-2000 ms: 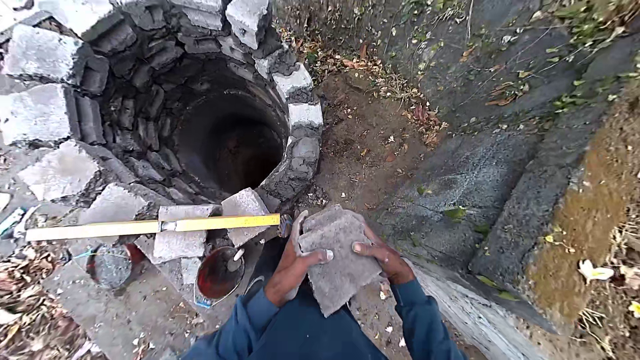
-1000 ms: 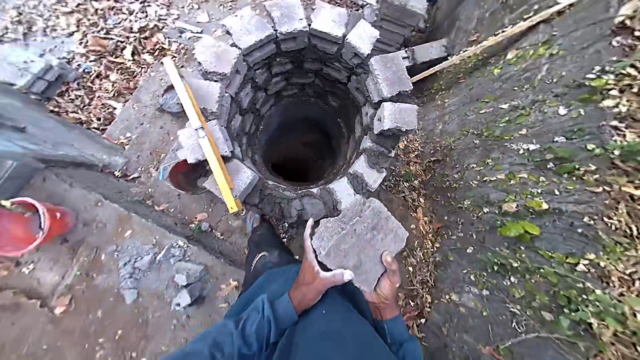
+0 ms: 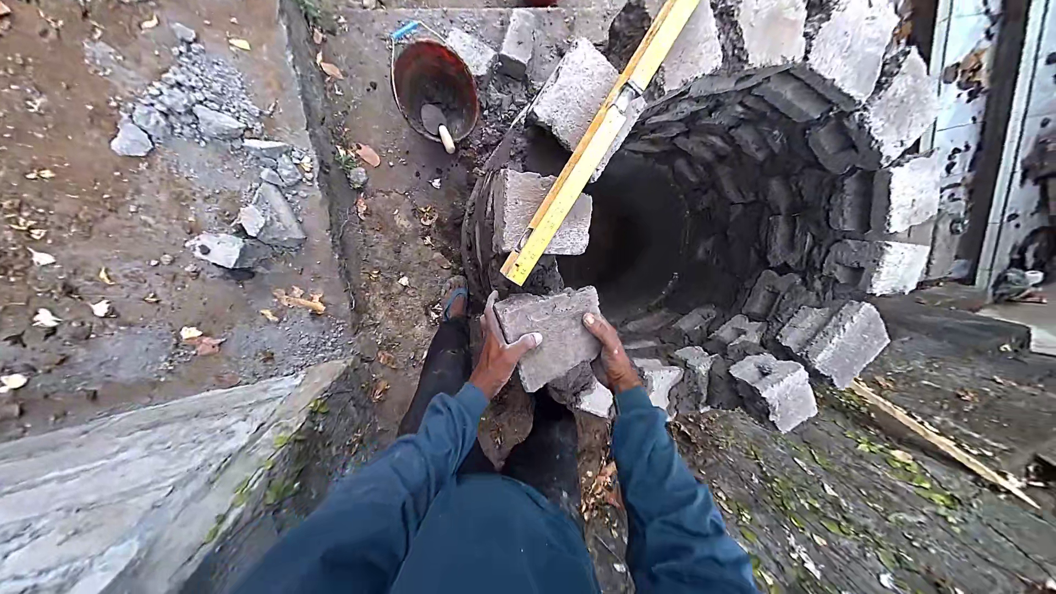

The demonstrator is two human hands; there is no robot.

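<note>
A rough grey masonry block (image 3: pixel 551 337) is gripped between my two hands at the near rim of a round block-lined well (image 3: pixel 631 223). My left hand (image 3: pixel 497 355) holds its left side, the thumb on the block's face. On the right edge are the fingers of my right hand (image 3: pixel 610 351). Just beyond the held block, the end of a yellow spirit level (image 3: pixel 569 186) lies over a rim block (image 3: pixel 528 212). The level slants up and right across the rim. Part of the rim under the held block is hidden.
Left of the well's far side stands a bucket (image 3: pixel 435 87) with a trowel (image 3: pixel 446 139) in it. Broken rubble (image 3: pixel 194 107) lies on the ground at upper left. Loose blocks (image 3: pixel 848 342) sit along the right rim, near a wooden strip (image 3: pixel 940 441). A concrete slab (image 3: pixel 148 470) is at lower left.
The view has swung round strongly. Both hands still hold the block, which is now at the well's near rim, close to the end of the level.
</note>
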